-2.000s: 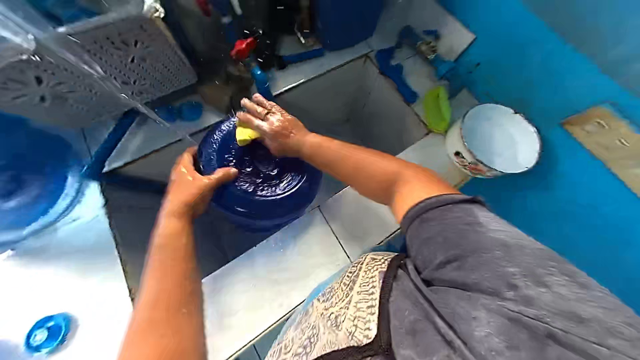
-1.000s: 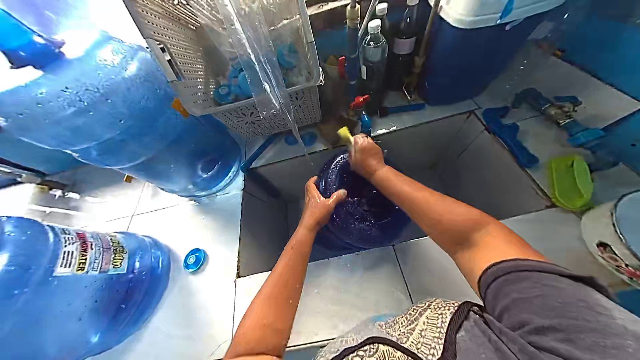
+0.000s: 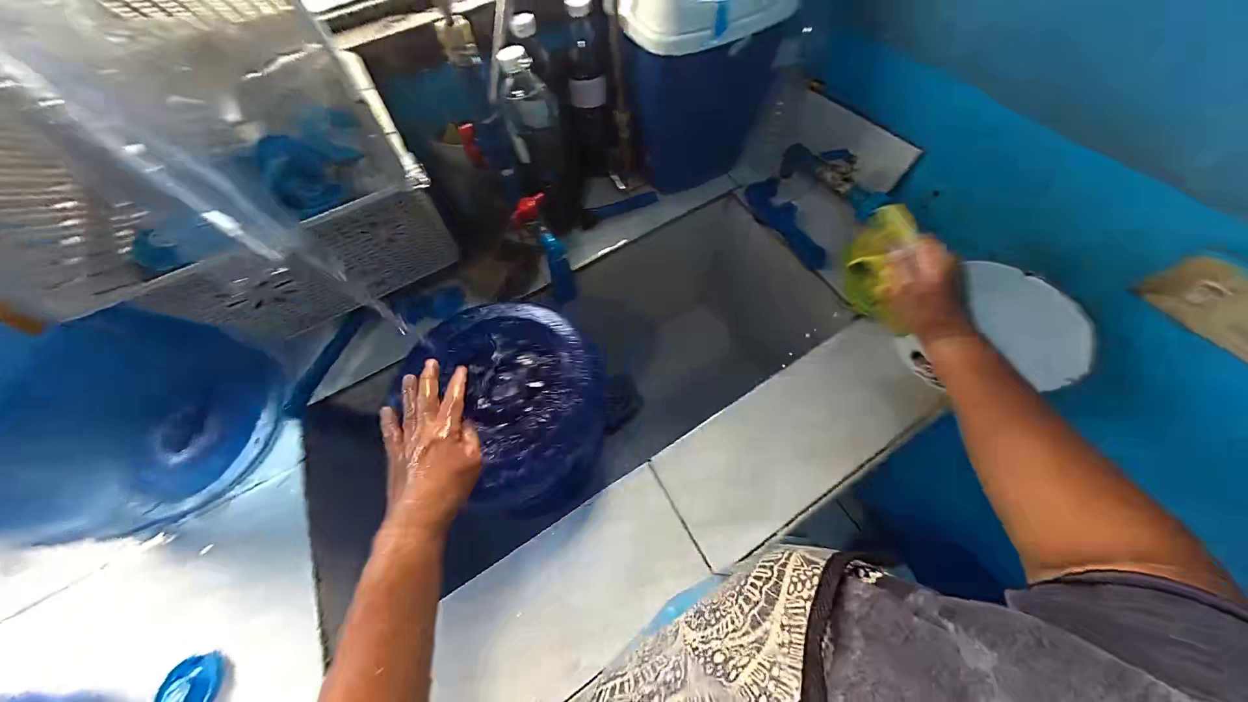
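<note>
A wet blue plastic water jug stands in the tiled sink basin, and water from above runs onto it. My left hand rests on its left edge with the fingers spread. Over at the right, my right hand is blurred at the green plastic dish, beside the white bucket. Something yellow, seemingly the sponge, shows at its fingertips; whether the fingers still grip it is unclear.
A red-handled tap stands at the basin's back edge, near dark bottles and a blue container with a white lid. A perforated plastic basket and a large blue jug are on the left. A blue cap lies lower left.
My right hand has moved from the jug's top, where it held the yellow sponge, to the green dish at the right. My left hand stays at the jug.
</note>
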